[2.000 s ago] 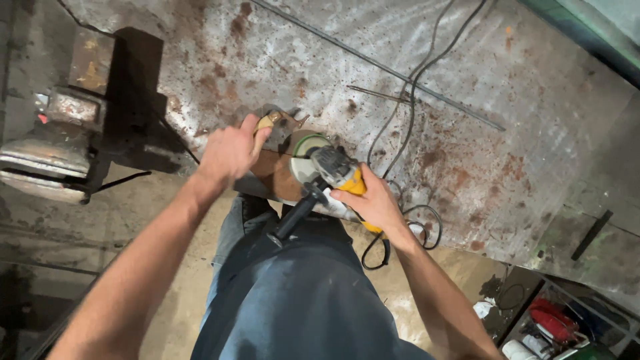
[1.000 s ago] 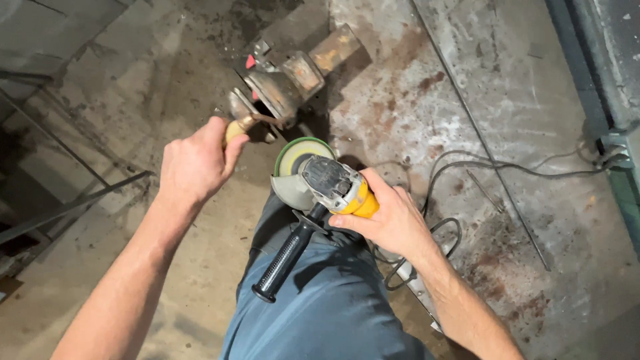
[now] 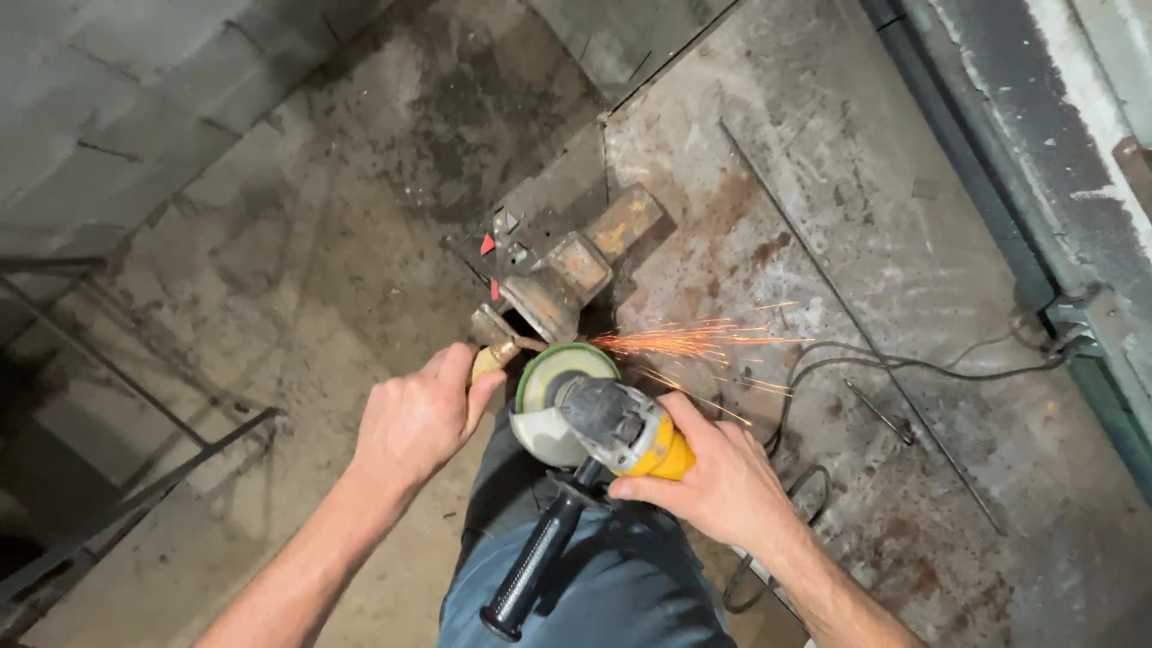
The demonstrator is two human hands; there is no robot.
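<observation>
My right hand [image 3: 720, 468] grips the yellow body of an angle grinder [image 3: 621, 423], whose black side handle [image 3: 540, 558] points down toward my legs and is not held. Its green-rimmed disc [image 3: 569, 364] meets the tip of a small metal piece with a wooden handle [image 3: 490, 362], and orange sparks [image 3: 693, 340] fly off to the right. The handle's end sits in my left hand [image 3: 418, 414], closed around it. Just beyond the disc stands a rusty bench vise [image 3: 549, 292]; the metal tip lies close to its jaws, and whether they touch cannot be told.
On the stained metal bench top [image 3: 864, 270] lie a long thin rod [image 3: 837, 297], a shorter rod [image 3: 877, 411] and a looped black power cord [image 3: 792, 396]. A metal frame [image 3: 207, 450] stands at the left, above the concrete floor [image 3: 270, 297]. A block wall [image 3: 135, 90] rises at the upper left.
Sparks now stream from the grinder's disc; none show in the earlier frames. The disc and the wooden-handled piece have come together beside the vise. The view has turned strongly.
</observation>
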